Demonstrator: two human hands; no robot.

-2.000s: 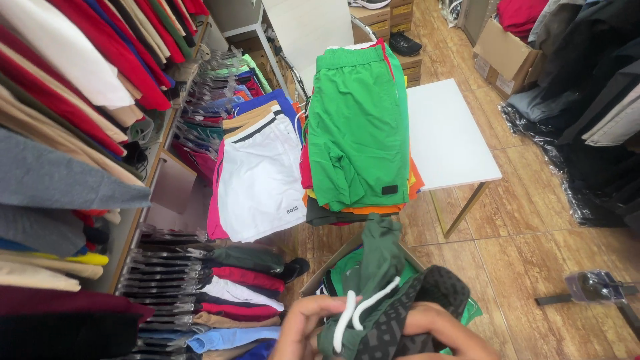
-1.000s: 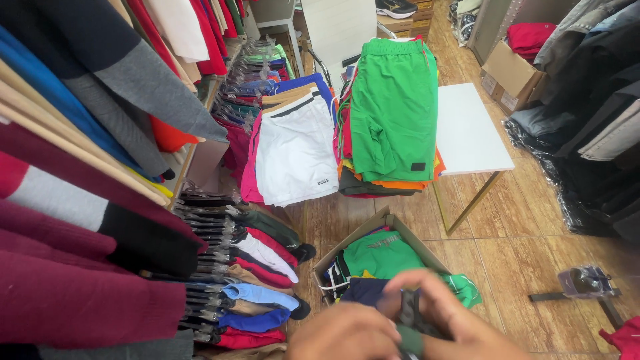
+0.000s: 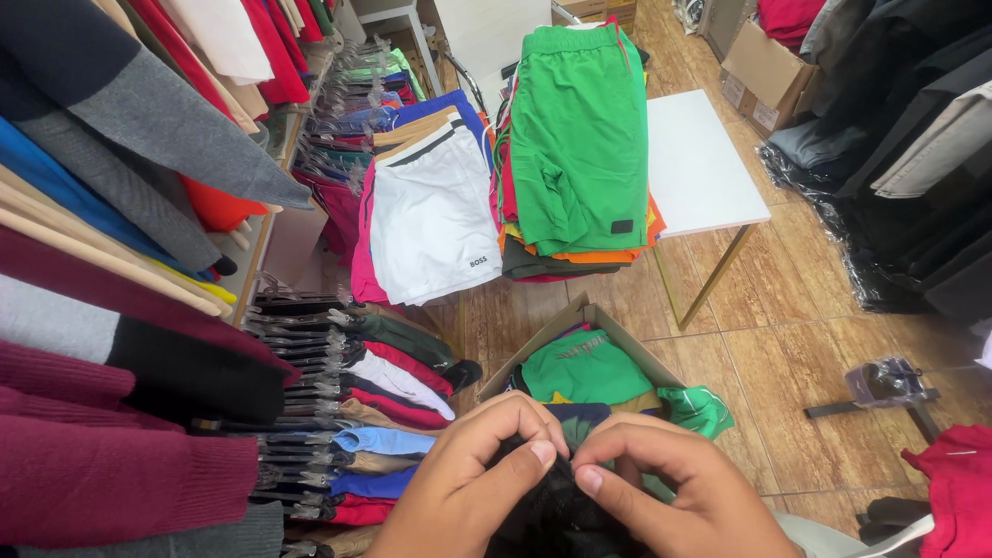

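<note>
Between thumb and forefinger, my left hand pinches the edge of a black garment at the bottom centre. My right hand pinches the same edge close beside it, fingertips almost touching. Dark green fabric shows just behind my fingers. Beyond the hands stands an open cardboard box of folded clothes, with green fabric on top. Farther off, green shorts top one stack and white shorts top another beside it.
Garments on clip hangers and knitwear line the left. The stacks lie by a white table. At right are dark clothes, a cardboard box, a black stand and a red garment.
Two seconds ago my hands held a dark green garment with white cords and a patterned dark part. Now they pinch black fabric, lower in view. The cords no longer show.
</note>
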